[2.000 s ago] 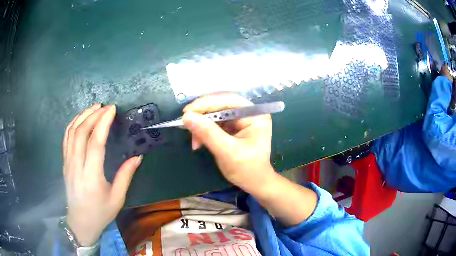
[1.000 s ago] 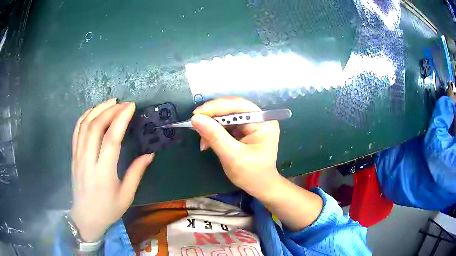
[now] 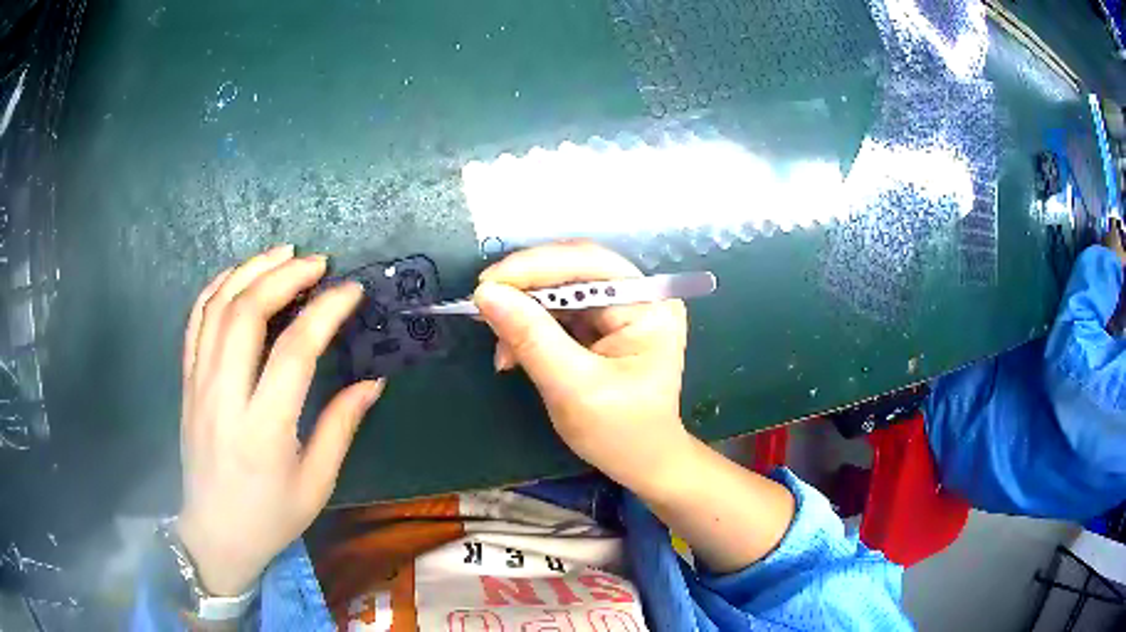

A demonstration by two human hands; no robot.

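A flat black part [image 3: 393, 349] with several round recesses lies on the dark green bench top. My left hand [image 3: 266, 395] rests at its left side, with one bent finger over the part's upper left edge and the thumb at its lower edge. My right hand [image 3: 593, 358] is closed on silver tweezers [image 3: 617, 291] with a row of round holes. The tweezer tip is over the middle of the part, beside the round recesses. I cannot tell if anything is held at the tip. A glossy whitish adhesive strip [image 3: 642, 185] with strong glare lies beyond my right hand.
Clear adhesive sheets [image 3: 864, 259] overlap at the right, and another patterned sheet [image 3: 729, 56] lies at the top. The bench's front edge runs below my hands. A person's blue sleeve [image 3: 1093, 309] and a red stool [image 3: 911, 494] are at the right. Wrinkled dark plastic is at far left.
Since two seconds ago the whole view has shifted. One finger of my left hand has bent onto the part's upper left. The tweezer tip stays over the part's middle.
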